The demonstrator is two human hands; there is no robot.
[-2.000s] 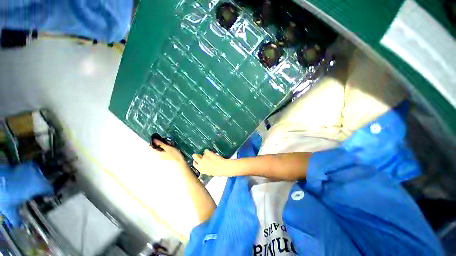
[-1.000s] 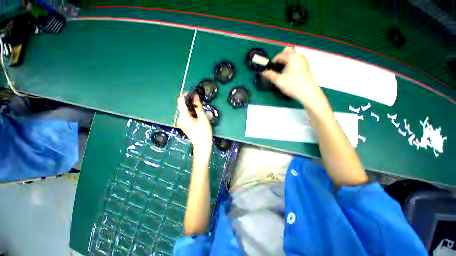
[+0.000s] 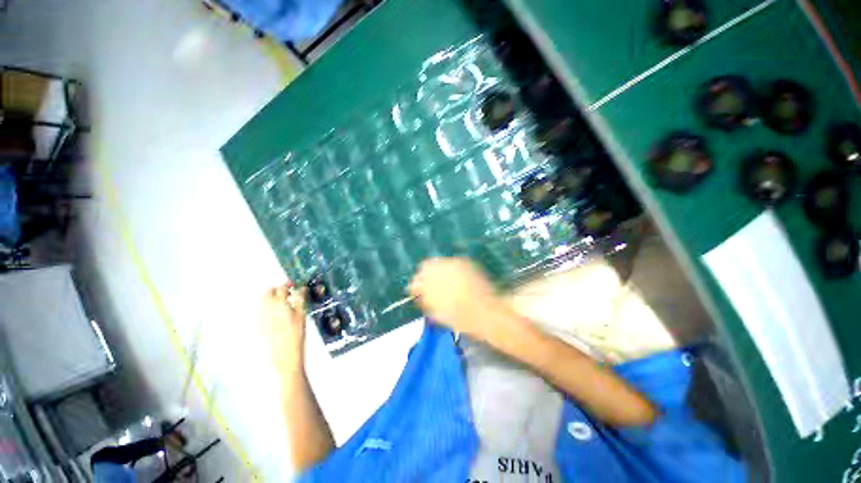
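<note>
The clear blister tray (image 3: 378, 217) lies on the green side surface. Two black lens modules (image 3: 334, 322) sit in its near left corner, and several more sit toward the bench side. My left hand (image 3: 291, 307) is at the tray's left edge, fingertips close beside one corner module (image 3: 318, 290); whether it grips the tray edge or a module is unclear. My right hand (image 3: 453, 291) is blurred over the tray's near edge, fingers curled; anything in it is hidden.
Several loose black modules (image 3: 682, 160) lie on the green bench (image 3: 623, 57) at right, beside a white sheet (image 3: 784, 321). Small white pieces (image 3: 819, 436) show near the sheet's lower end. A blue garment (image 3: 288, 14) is at the top. Carts or racks (image 3: 57, 330) stand at left.
The view has turned from the bench to the tray. Both hands have moved from the bench modules to the tray's near side. The second white sheet has left the view.
</note>
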